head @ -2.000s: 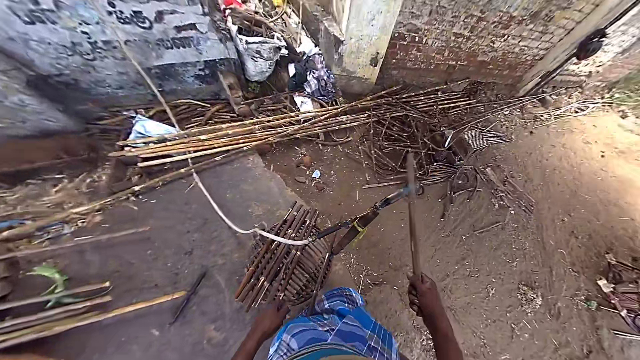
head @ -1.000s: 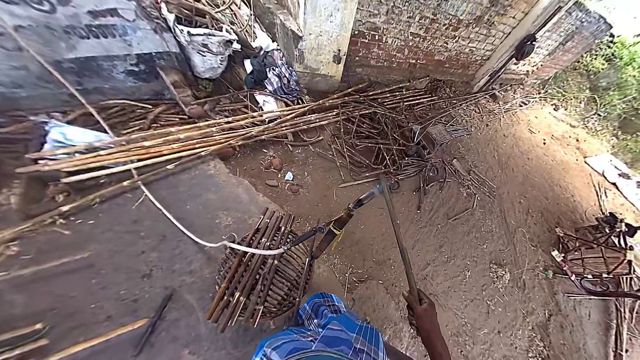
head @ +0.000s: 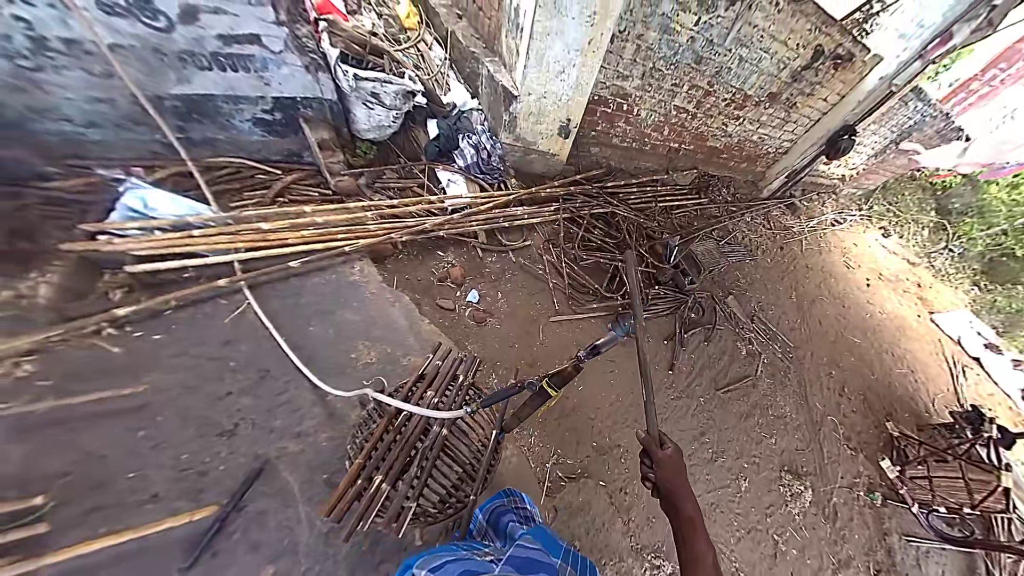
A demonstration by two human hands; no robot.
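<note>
My right hand [head: 664, 468] is closed around the lower end of a brown stick [head: 642, 352], which stands out forward over the dirt. Near the stick's middle is the metal head of a gas torch [head: 596, 349], fed by a white hose [head: 300, 360]; a yellow tie wraps the wooden piece beside it. Left of the torch, cut brown cane pieces [head: 400, 444] lie side by side across a round woven cane stool or basket [head: 448, 488]. Blue checked cloth [head: 508, 544] covers my lap. My left hand is not in view.
Long canes [head: 336, 224] lie across the ground ahead, beside a tangled heap of cane [head: 592, 248]. Behind stand a brick wall [head: 688, 104] and a painted wall [head: 200, 80]. A cane frame [head: 948, 476] lies at the right. A dark rod [head: 224, 512] rests on the slab.
Two seconds ago my left hand showed by the cane pieces; now it is out of view. My right hand still holds the stick. The view has shifted somewhat.
</note>
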